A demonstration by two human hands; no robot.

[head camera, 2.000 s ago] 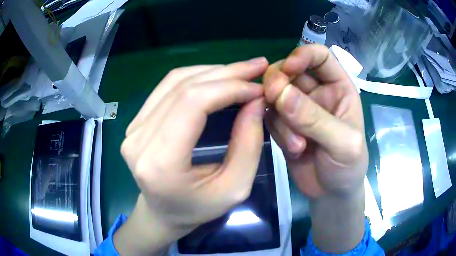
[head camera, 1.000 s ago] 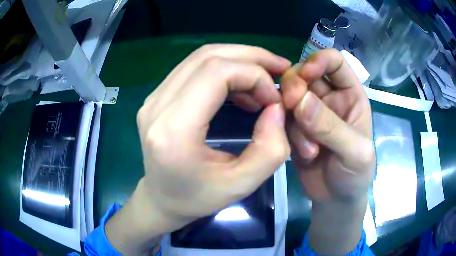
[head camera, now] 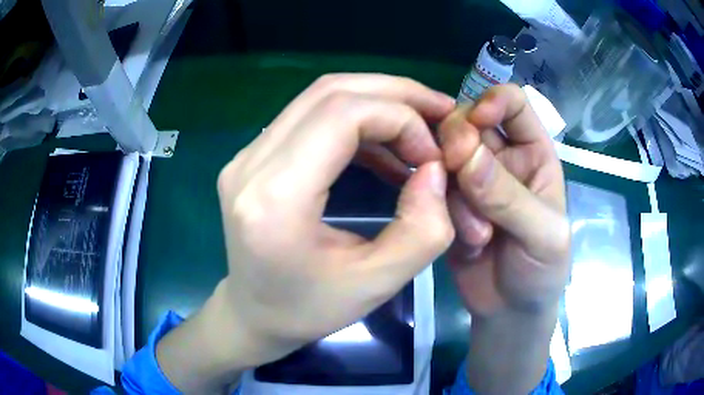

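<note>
My left hand and my right hand are bare and raised in the middle of the view, fingertips touching. The left thumb and fingers form a ring, with their tips against the right thumb and index finger. Whether anything tiny is pinched there cannot be made out. Below and behind my hands lies a glossy black sheet on a white backing sheet. My left hand and forearm hide much of it. It shows a bright lamp reflection and a pale line across it.
At left, a printed black sheet lies on white sheets beside a pale metal stand. At back right are a dark-capped bottle and clear bags. At right are a shiny clear sheet and a white strip.
My hands have moved slightly right in the view, and my left fingers are more curled than two seconds ago. The fingertips stay together. The bench sheets have shifted left in view with the camera.
</note>
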